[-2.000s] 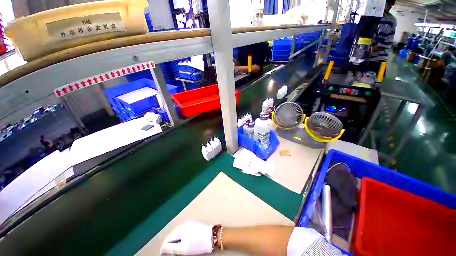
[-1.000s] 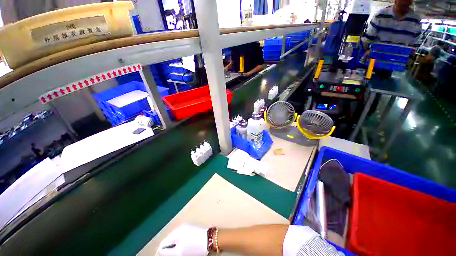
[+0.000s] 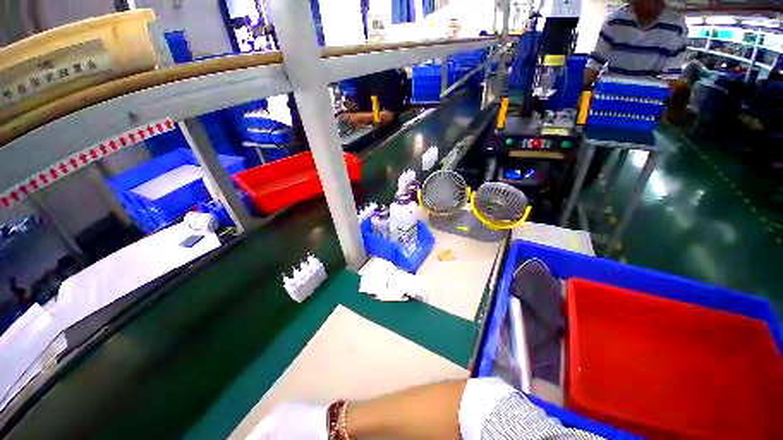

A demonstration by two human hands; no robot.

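Observation:
My right hand (image 3: 292,423), in a white glove with a bracelet at the wrist, lies low over the beige board (image 3: 343,361). Its fingers are cut off by the bottom edge, so I cannot tell whether it holds anything. My left hand is out of the picture. A row of white power adapters (image 3: 305,278) stands on the dark green conveyor belt (image 3: 185,344) beyond the board. A crumpled white cloth (image 3: 388,281) lies on the green mat (image 3: 446,330).
A small blue bin (image 3: 398,246) holds bottles (image 3: 403,221), beside two desk fans (image 3: 500,204). At right, a large blue bin (image 3: 640,286) holds a red bin (image 3: 670,357). A grey post (image 3: 319,129) rises beside the belt. A person (image 3: 640,43) stands behind stacked blue trays (image 3: 624,105).
The view has turned right, so the scene shifts left. My right hand has slid lower, its fingers now out of the picture. The person and blue trays have come fully into view.

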